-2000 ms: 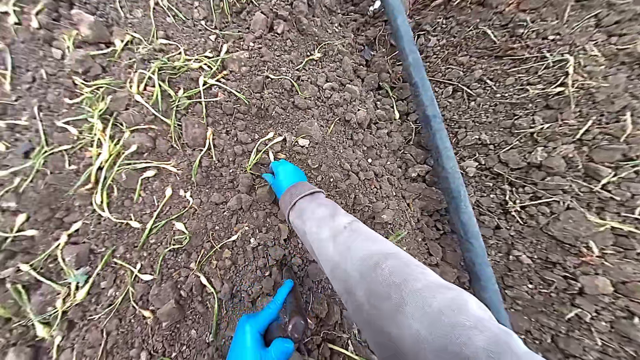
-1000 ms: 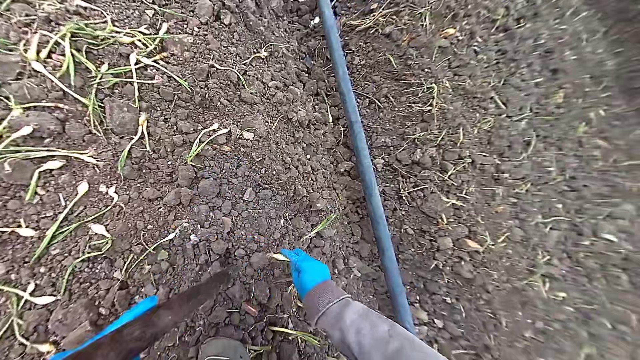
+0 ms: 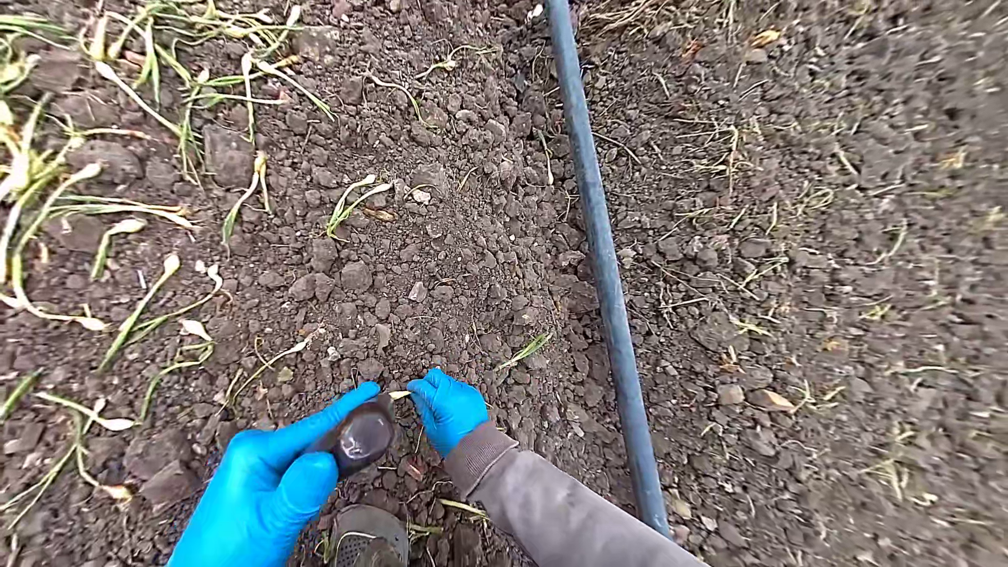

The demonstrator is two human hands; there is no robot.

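My left hand [image 3: 272, 472], in a blue glove, is closed around a dark tool handle [image 3: 364, 437] with a rounded, shiny end. The rest of that tool is hidden, so its kind cannot be told. Just right of it, my right hand [image 3: 447, 409], also gloved in blue, pinches a small pale plant piece [image 3: 400, 394] between thumb and finger, close to the handle's end. Uprooted seedlings with white bulbs and green leaves [image 3: 146, 311] lie on the soil at the left. A small green sprout [image 3: 526, 350] stands in the soil to the upper right of my right hand.
A grey-blue pipe or hose [image 3: 602, 252] runs lengthwise over the cloddy soil, right of my hands. My shoe [image 3: 368, 535] shows at the bottom edge. Dry roots and stems [image 3: 732, 157] are scattered beyond the pipe. A pair of small bulb plants [image 3: 354, 201] lies ahead.
My left hand and the dark tool have come beside my right hand; a second ago the tool's long flat part was in view, tilted across the lower left. The view has shifted since two seconds ago.
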